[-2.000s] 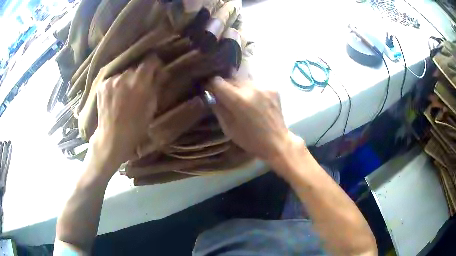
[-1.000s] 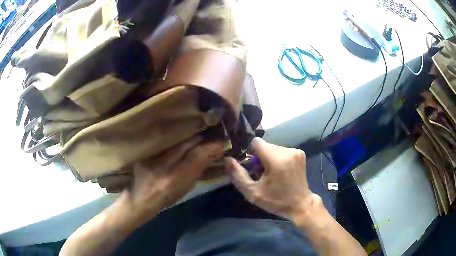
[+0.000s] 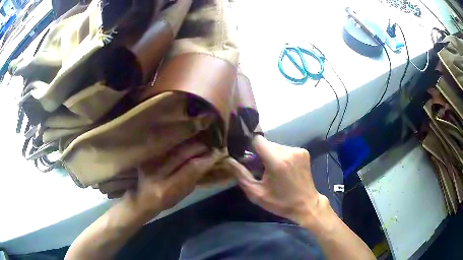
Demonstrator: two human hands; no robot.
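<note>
A thick stack of tan-brown canvas tote bags (image 3: 127, 137) lies on the white table, over its front edge. A smooth reddish-brown leather trim (image 3: 195, 76) crosses the top bag. My left hand (image 3: 172, 177) grips the bag's canvas edge at the front, its fingers partly in the fold. My right hand (image 3: 282, 177) is at the bag's corner, thumb and fingers around a small purple and shiny object that is mostly hidden, possibly a lighter. The fingertips of both hands are close together there.
Teal-handled scissors (image 3: 300, 64) lie on the white table (image 3: 284, 114), right of the stack. Behind them are a dark round disc (image 3: 361, 40) with a pen-like tool, thin cables and a speckled heap (image 3: 403, 6). More brown bags (image 3: 441, 137) stand at the far right.
The stack has been turned and opened out towards the left, showing the leather trim. Both hands have come down to the front corner. The right hand now holds a purple object.
</note>
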